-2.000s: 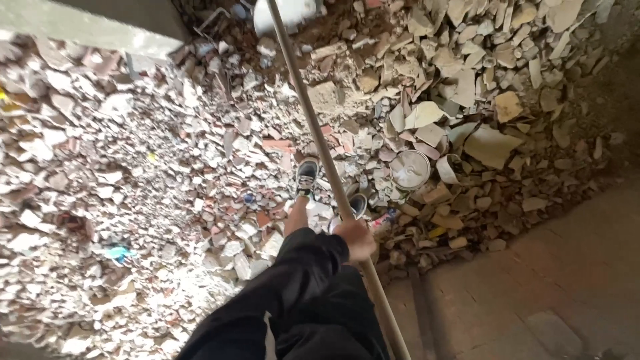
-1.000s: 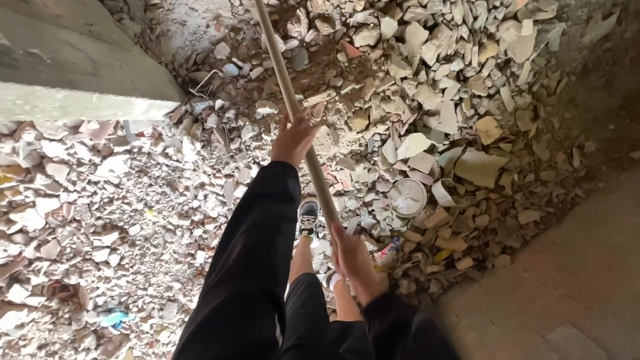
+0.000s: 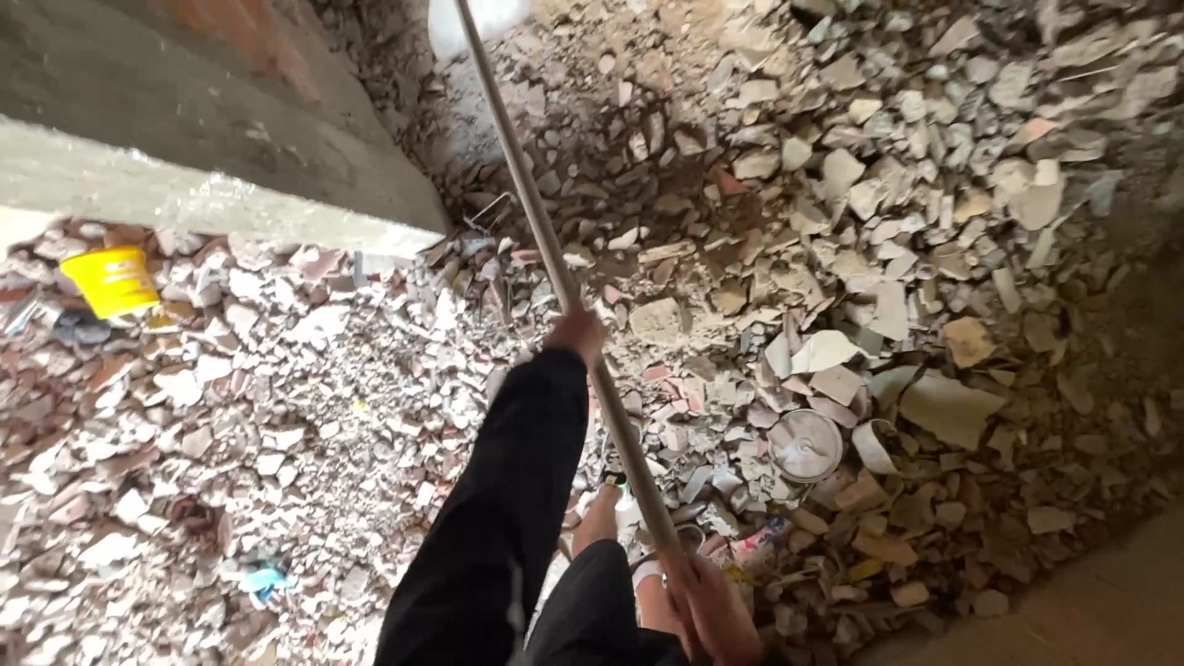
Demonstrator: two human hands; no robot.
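Observation:
A long pole (image 3: 529, 190) runs from the top of the head view down to the lower middle, slanting over broken rubble. My left hand (image 3: 577, 333) is closed around its middle. Lower down, my right hand (image 3: 705, 592) grips the pole near the bottom edge of the view. At the top, a whitish object (image 3: 476, 23) lies behind the pole's far part; whether the two touch cannot be told. The pole's near end is hidden by my right hand or out of view.
Loose rubble (image 3: 305, 398) covers the ground around my legs. A concrete block or wall base (image 3: 277, 176) juts in at upper left, near a yellow bucket (image 3: 113, 282). Right of my hands lie a round lid-like disc (image 3: 805, 446) and large broken shards (image 3: 948, 407).
My left hand was open against the pole a second ago and is now closed around it. The whitish object at the top was out of view then. The view has shifted.

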